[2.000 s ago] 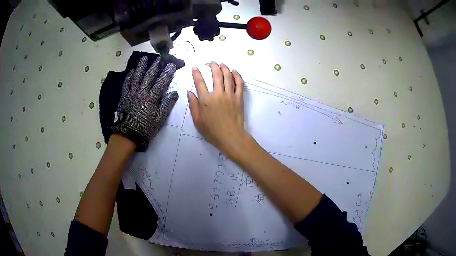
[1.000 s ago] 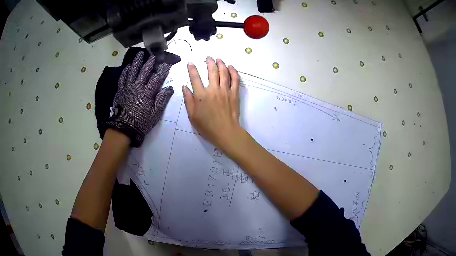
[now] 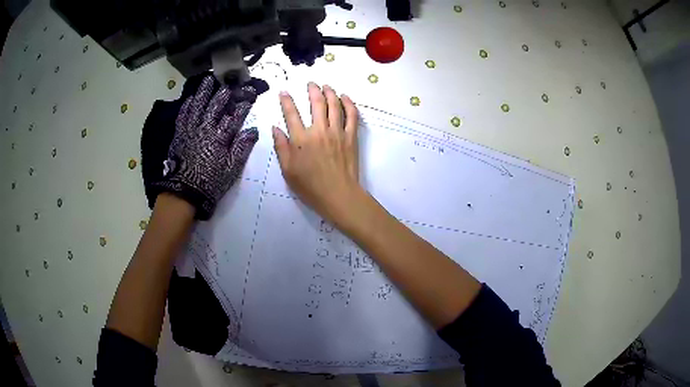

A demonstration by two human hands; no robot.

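The white paper marker (image 3: 454, 249) with thin printed lines lies flat over the fabric stack. Black fabric (image 3: 156, 136) shows past its left edge, and another black piece (image 3: 195, 314) shows at the lower left. My left hand (image 3: 212, 143), in the chainmail glove, lies flat on the black fabric and paper edge, its fingertips below the machine head. My right hand (image 3: 321, 147), bare, lies flat on the paper with fingers spread, right of the glove. The band knife machine head (image 3: 204, 38) hangs over the upper left; the blade cannot be made out.
A lever with a red ball knob (image 3: 384, 45) sticks out right of the head. The cream-white table top (image 3: 628, 219) has rows of small brass-coloured holes. A small black object (image 3: 399, 9) is at the top edge. Dark cables (image 3: 634, 363) show at the lower right.
The paper, the black fabric and both hands have shifted slightly up and left in the picture. The machine head has also shifted slightly left in view. Both hands remain flat.
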